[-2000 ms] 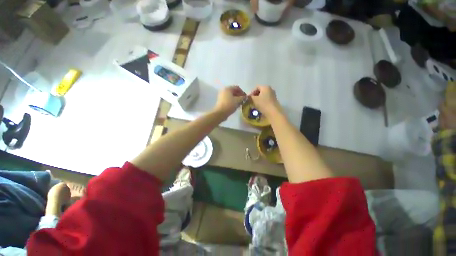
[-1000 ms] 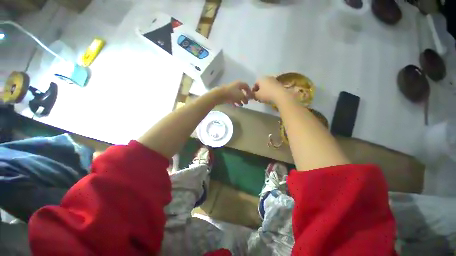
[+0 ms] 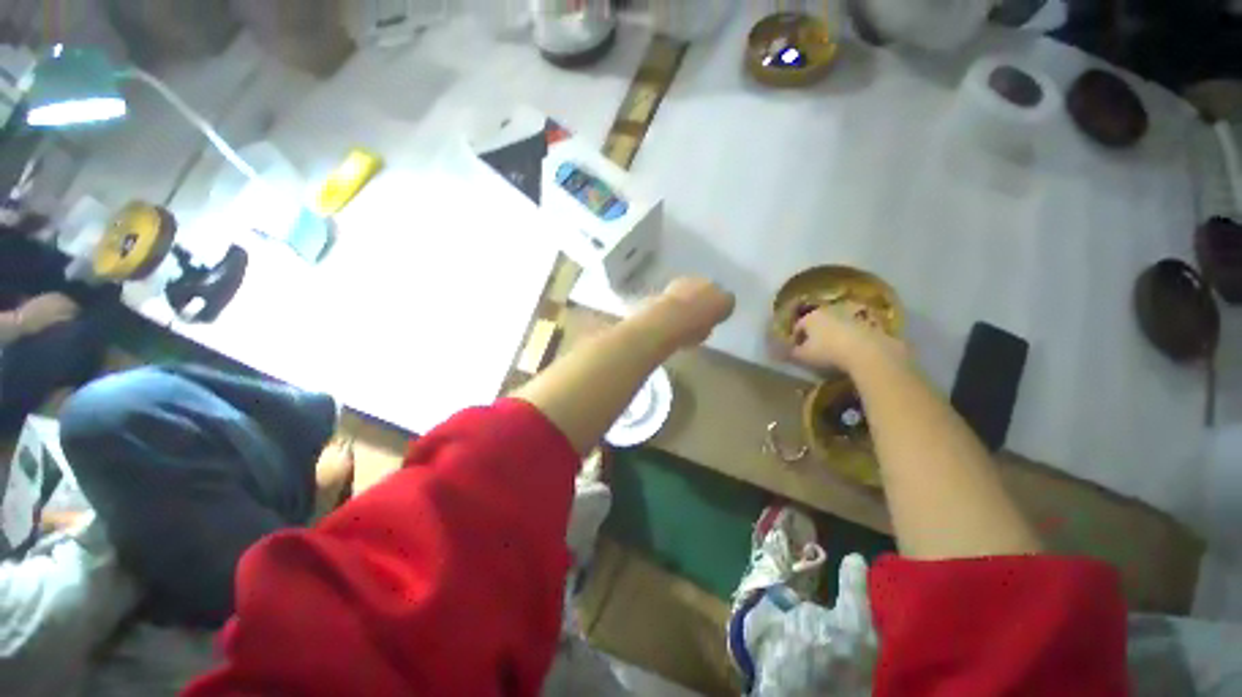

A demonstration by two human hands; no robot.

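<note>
A yellow-gold bowl-shaped shell (image 3: 872,289) sits on the white sheet in front of me, with small parts inside. My right hand (image 3: 838,338) reaches into its near side; its fingertips are bent down and I cannot tell whether they hold anything. My left hand (image 3: 697,311) is above the sheet, left of the bowl, fingers curled; its contents cannot be seen. A second gold bowl (image 3: 831,439) with a dark centre and white spot lies nearer me, partly behind my right forearm. A thin curled part (image 3: 786,443) lies on the brown board beside it.
A black phone-like rectangle (image 3: 990,385) lies right of the bowls. A white box (image 3: 629,245) stands beyond my left hand. A white ringed disc (image 3: 643,409) is below my left forearm. Dark brown discs (image 3: 1175,311) lie right. A teal lamp (image 3: 78,93) and a seated person's jeans are left.
My hands were together left of the bowl; now they are apart, the right one inside the bowl's near side. The camera view has shifted, bringing the lamp shade and a far gold bowl into view.
</note>
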